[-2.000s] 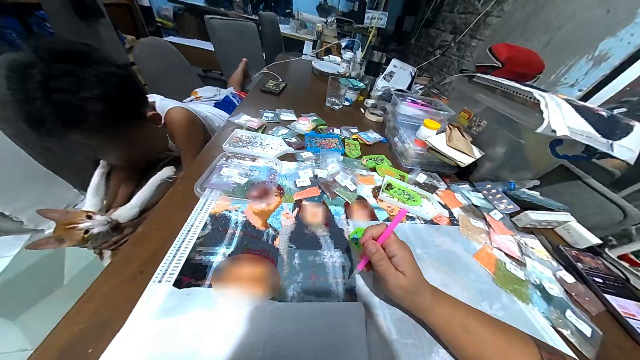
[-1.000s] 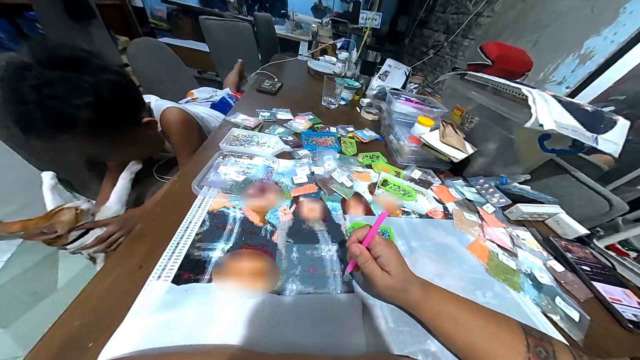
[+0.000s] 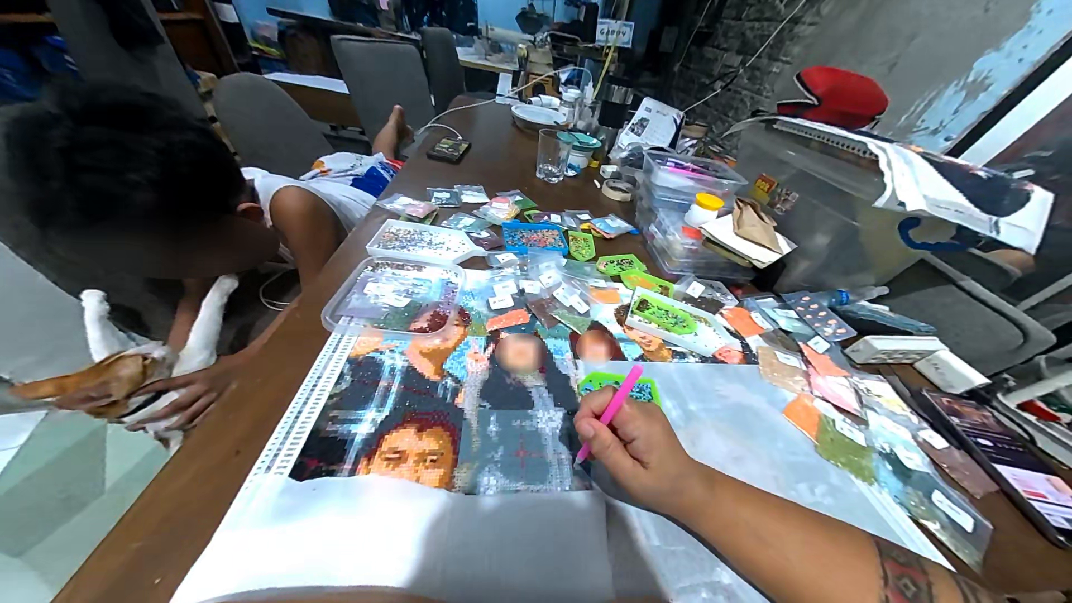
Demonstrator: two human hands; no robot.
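My right hand (image 3: 632,448) grips a pink diamond-painting pen (image 3: 611,410), its tip at the lower right edge of the uncovered part of a diamond-painting canvas (image 3: 394,419). Just behind the hand lies a green tray of beads (image 3: 645,387). White cover sheets (image 3: 402,544) lie over the canvas's near and right parts. A clear plastic container (image 3: 394,293) rests on its far left corner, and a white tray (image 3: 687,322) with a green tray inside stands at its far edge. A strip of skin shows at the bottom edge, but my left hand itself is not visible.
Small bead packets (image 3: 553,285) spread over the wooden table (image 3: 159,511). A glass (image 3: 553,155) and stacked plastic boxes (image 3: 682,218) stand farther back. A phone (image 3: 1005,469) lies at right. At left another person leans down, hands holding a brown and white cat (image 3: 142,381).
The pen tip has shifted a little across the canvas, with my right hand still around it. The other person's hands and the cat have changed position.
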